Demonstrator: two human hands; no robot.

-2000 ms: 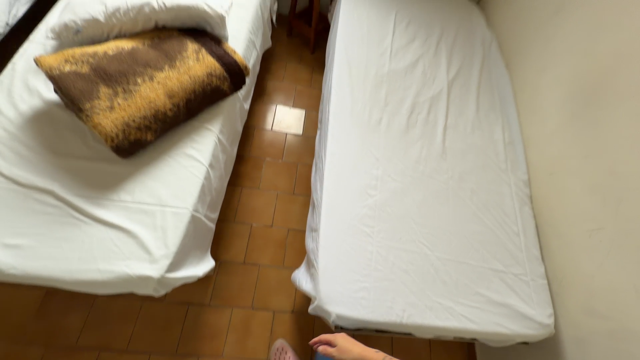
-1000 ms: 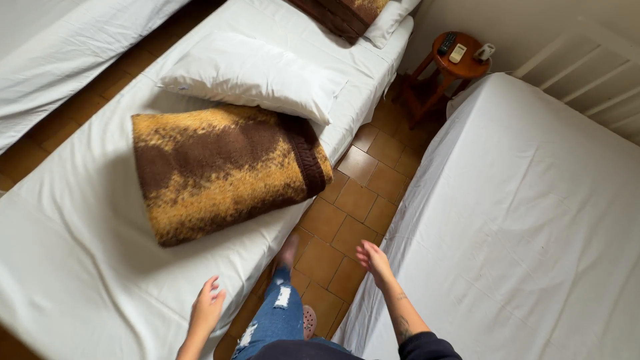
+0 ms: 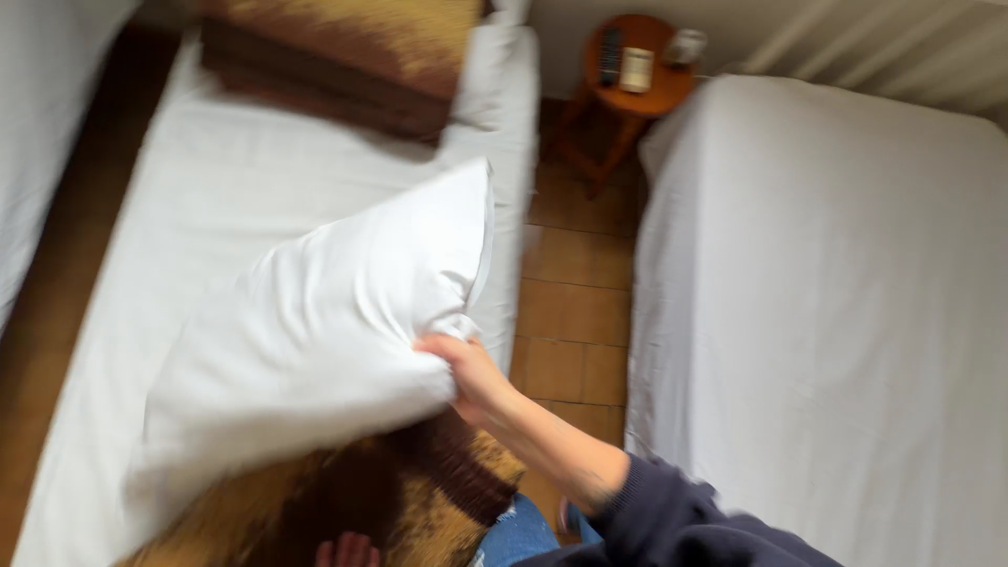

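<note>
My right hand [image 3: 468, 376] grips the near end of a white pillow [image 3: 315, 339], which it holds up tilted over the left bed [image 3: 228, 181]. Below the pillow lies a folded brown and yellow blanket [image 3: 315, 504], partly hidden by it. At the bottom edge, only the fingers of my left hand [image 3: 347, 551] show, over that blanket; they hold nothing visible, and the rest of the hand is out of view.
A second brown and yellow blanket [image 3: 339, 55] lies at the bed's head beside another pillow [image 3: 484, 79]. A wooden stool [image 3: 638, 94] bearing a remote control [image 3: 609, 57] stands between the beds. The right bed [image 3: 835, 299] has a white sheet. Tiled floor [image 3: 567, 315] runs between them.
My right hand has taken hold of the pillow, which lay against the folded blanket a second ago, and has lifted it. My left hand is now over the blanket.
</note>
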